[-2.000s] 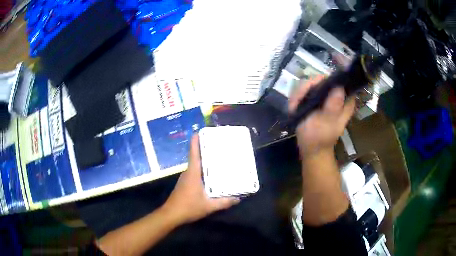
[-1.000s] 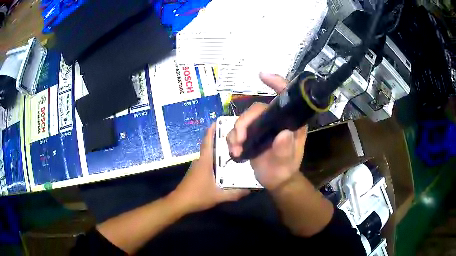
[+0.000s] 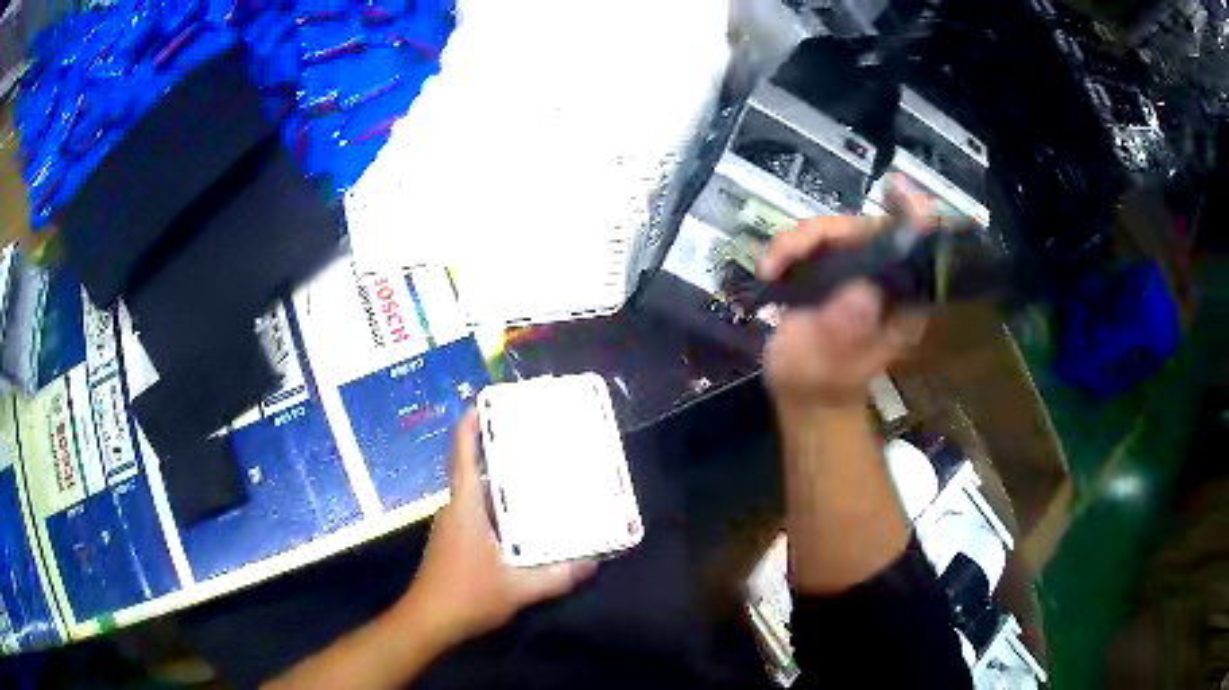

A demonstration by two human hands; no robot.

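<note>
A white rounded rectangular cover (image 3: 561,469) faces up, with small holes near its edges and corners. My left hand (image 3: 475,555) grips the unit under it from the left and lower edge, in front of the bench's edge. My right hand (image 3: 842,317) is blurred and holds the black electric screwdriver (image 3: 883,270) away to the right, by the screw containers (image 3: 795,155). The screwdriver's tip points left; whether a screw is on it cannot be told.
A bright white stack (image 3: 539,148) stands at bench centre. Black foam sheets (image 3: 202,229) lie at left before blue battery packs (image 3: 357,81). Bosch-printed cardboard (image 3: 276,499) covers the bench. An open carton (image 3: 1004,391) with white-and-black units (image 3: 964,519) is at lower right.
My right hand and the screwdriver have moved off the cover, up and right to the containers. My left hand still holds the unit. The view has shifted, so the bench things sit differently.
</note>
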